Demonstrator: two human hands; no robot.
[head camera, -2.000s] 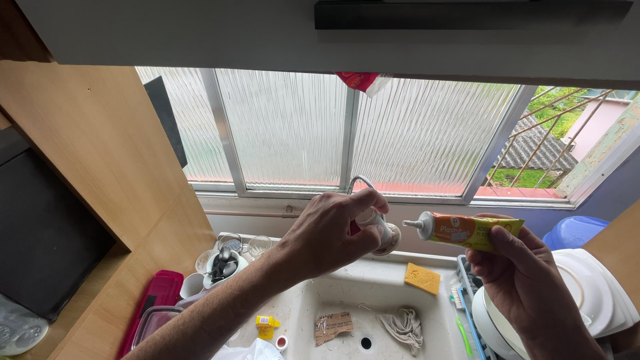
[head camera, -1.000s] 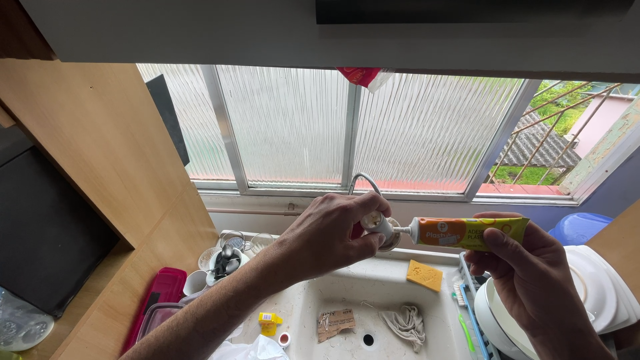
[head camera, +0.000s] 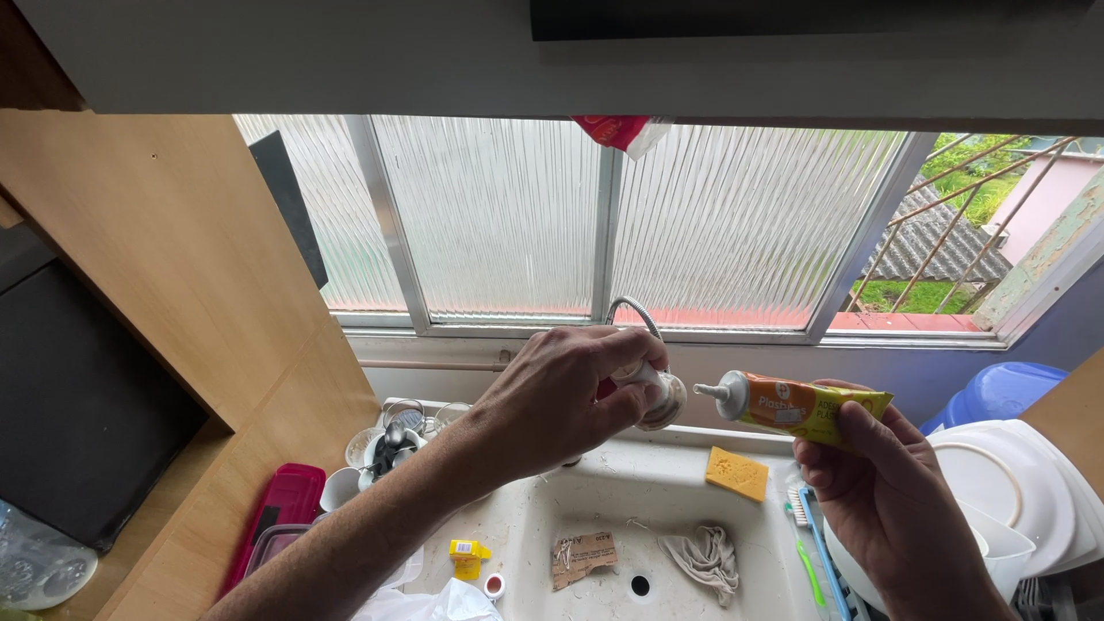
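My left hand (head camera: 573, 397) grips a whitish, stained round fitting (head camera: 662, 401) above the back of the sink; its exact kind is unclear. A flexible metal hose (head camera: 636, 309) arches up behind my fingers. In my right hand (head camera: 880, 483) is an orange and yellow glue tube (head camera: 793, 407) with a white nozzle, held level and pointing left. The nozzle tip is a short gap to the right of the fitting. My left palm and the fitting's far side are hidden.
Below is a white sink (head camera: 638, 509) with a torn cardboard piece (head camera: 585, 559) and a grey rag (head camera: 703, 561). A yellow sponge (head camera: 737, 473) lies on its back rim. Plates (head camera: 992, 483) fill a rack at right; cups and utensils (head camera: 392, 448) stand left. A cabinet hangs overhead.
The nozzle was apart from the fitting at first, then at or against it one second ago. Now my right hand has drawn the tube back to the right. My left hand keeps its hold.
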